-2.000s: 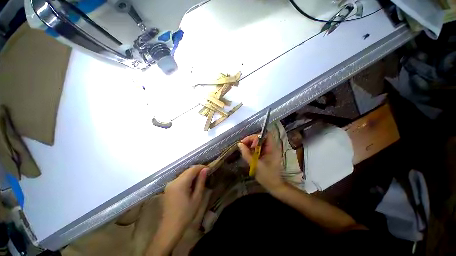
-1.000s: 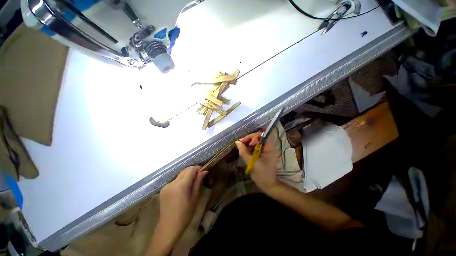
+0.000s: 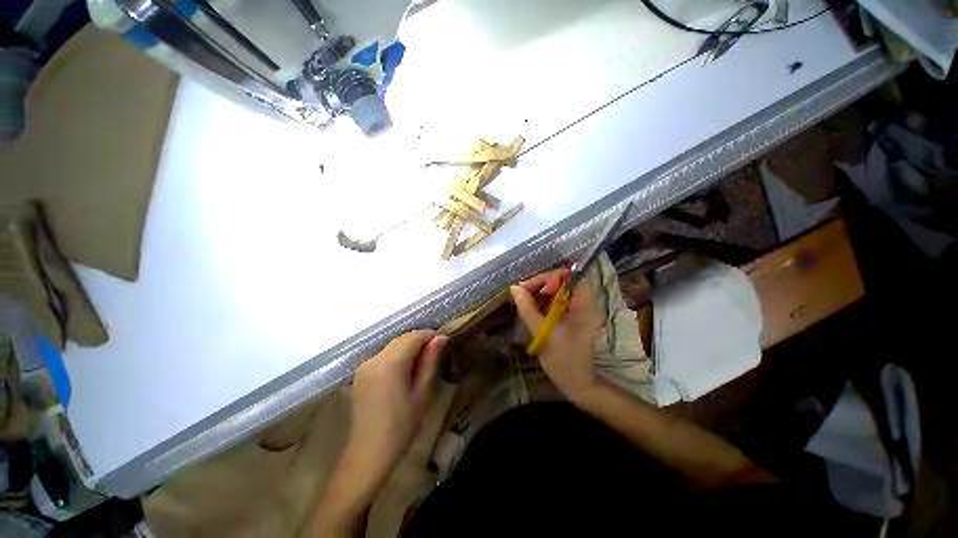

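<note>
My left hand (image 3: 397,376) pinches one end of a narrow tan strip (image 3: 478,315) at the table's front edge. My right hand (image 3: 567,331) pinches the strip's other end and also holds the scissors (image 3: 601,252), yellow handle toward me, blades pointing up and right over the grey edge. The strip is stretched between both hands. Cut belt loops (image 3: 478,200) lie in a loose pile on the white table beyond my hands. A small dark curved scrap (image 3: 356,243) lies left of the pile.
The sewing machine's needle area (image 3: 352,89) is at the upper left. Tan panels (image 3: 100,147) lie on the table's left side. Thread snips (image 3: 735,32) and a black cable are at the upper right. Tan cloth (image 3: 252,478) hangs over my lap below the ridged grey edge (image 3: 263,405).
The view has shifted, so the table items appear slightly further right and up. Both hands keep hold of the strip. The scissors stay in my right hand, their blades tilted a little more to the right.
</note>
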